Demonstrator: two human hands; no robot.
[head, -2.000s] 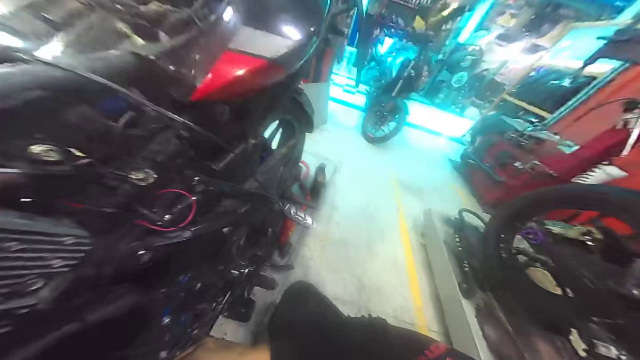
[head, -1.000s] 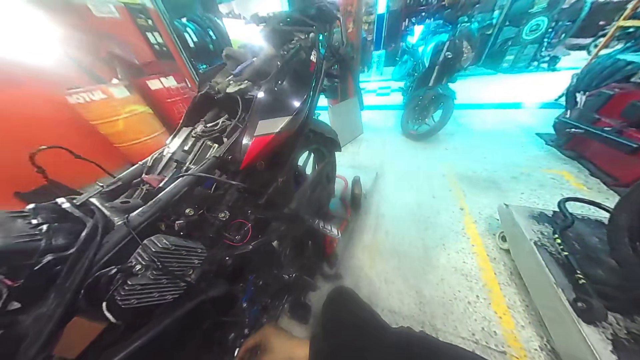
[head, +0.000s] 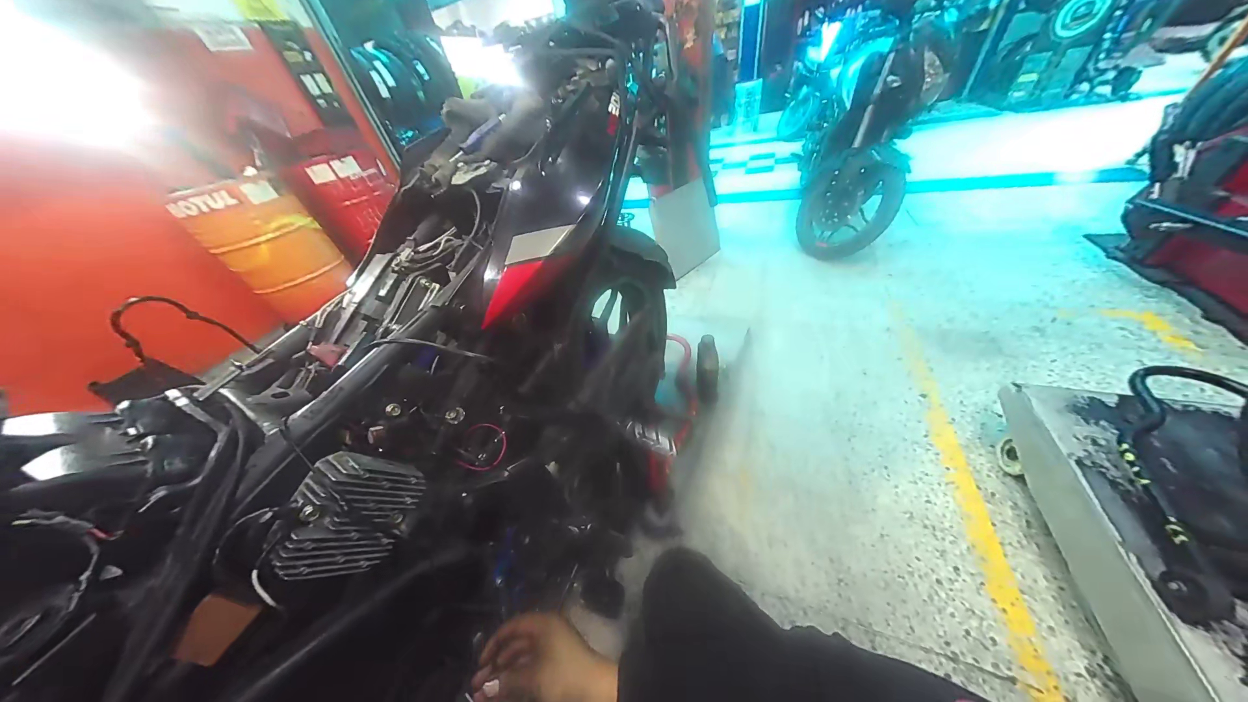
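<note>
At the bottom centre is my right hand, low beside the stripped motorcycle. Its fingers point left and are curled; whether they grip anything is too blurred and dark to tell. Above and left of the hand lies a finned metal engine cover. A thin red cable loop shows among dark engine parts. The black tank fairing has a red and grey panel, with the front wheel beyond it. My left hand is not in view.
Black clothing covers the lower centre, right of the hand. A metal platform with a black hose stands at right. Behind are oil drums, another motorcycle and a red jack-like object near the front wheel.
The view has swung left and back, so more of the motorcycle's frame and the drums show. More of my right hand shows at the bottom than two seconds ago.
</note>
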